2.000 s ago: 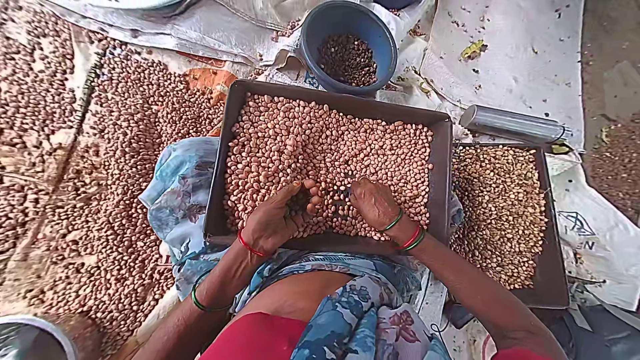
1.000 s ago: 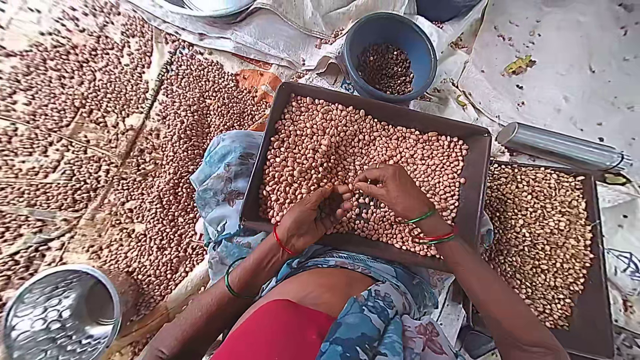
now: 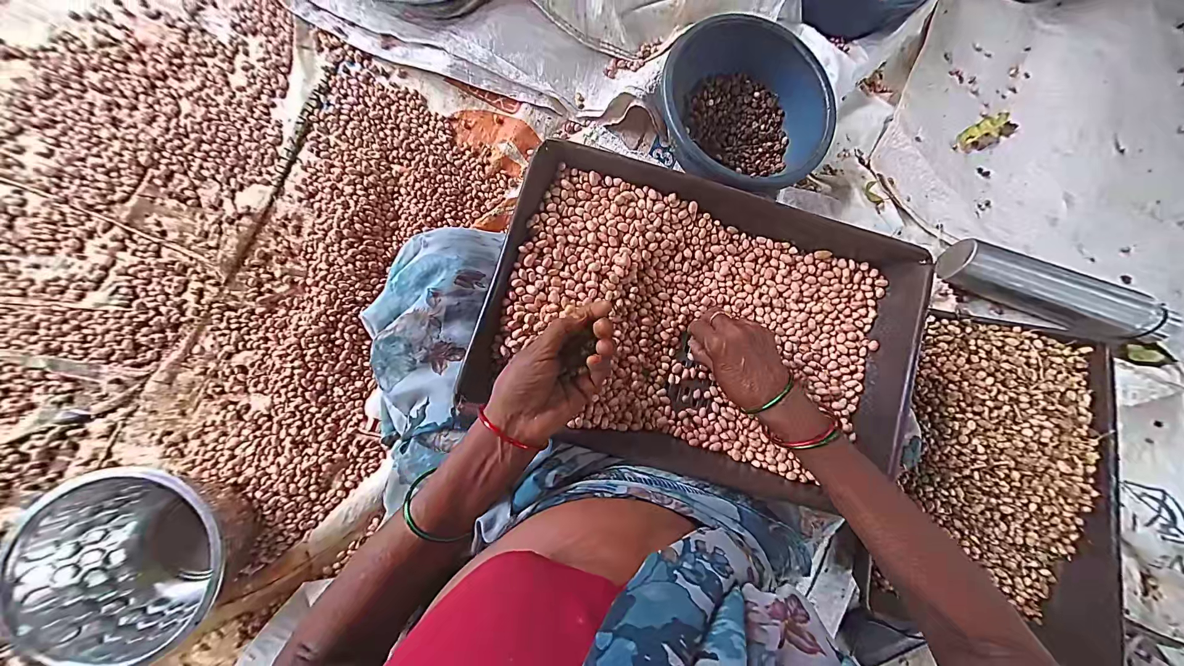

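A dark rectangular tray point(image 3: 897, 370) full of pinkish nuts or beans point(image 3: 758, 268) rests at my lap. My left hand point(image 3: 560, 370) hovers over its left part, palm up with fingers curled; something dark lies in the cupped palm, too shaded to identify. My right hand point(image 3: 738, 359) reaches down to the nuts right of the middle, fingertips bent together; whether they pinch a piece is hidden. Beside those fingertips a patch of the dark tray bottom shows through. Just behind the tray stands a blue plastic bowl point(image 3: 680, 79) with dark pieces point(image 3: 737, 125) in it.
A second dark tray point(image 3: 1101, 518) with yellowish-brown kernels point(image 3: 1008, 453) lies at right, with a metal cylinder point(image 3: 1054, 287) behind it. Many brown nuts point(image 3: 333, 305) cover the ground sheet at left. A round metal container point(image 3: 111, 564) is at lower left; white sacking point(image 3: 1073, 157) lies at upper right.
My right hand has drawn away from my left hand, toward the right and down to the nuts. The left hand stays cupped over the tray.
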